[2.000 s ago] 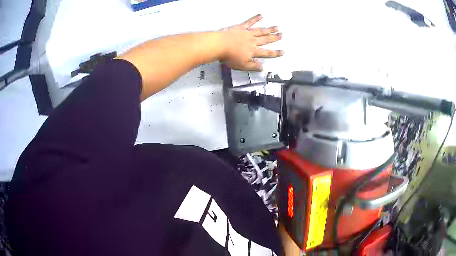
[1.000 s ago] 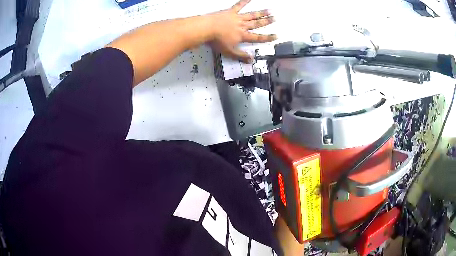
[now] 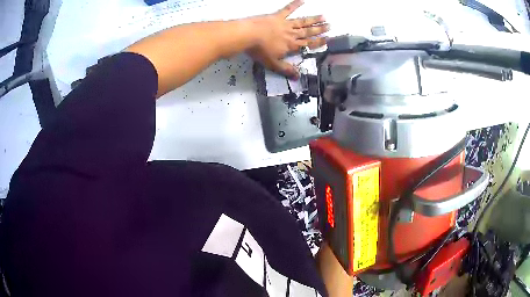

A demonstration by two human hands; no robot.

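The straight-knife cutting machine (image 3: 407, 191) stands at the right, with a red motor body, silver-grey head and yellow label. Its flat grey base plate (image 3: 285, 132) shows left of the head, near the table's front edge. My left hand (image 3: 283, 37) lies palm down with spread fingers on the white paper marker (image 3: 197, 23), just left of the head, holding nothing. A strip of my right forearm shows below the red body; my right hand is hidden behind the machine. The blade and its contact with the fabric cannot be made out.
A dark-tipped handle bar (image 3: 488, 57) reaches from the head to the right edge. A black power cable (image 3: 485, 203) hangs at the right. Dark and white scraps (image 3: 296, 194) litter the floor. Dark strips (image 3: 32, 64) lie at the far left.
The machine has moved away from me, up the picture, and lately slightly right. My left hand stays spread on the paper and has shifted a little relative to the machine head.
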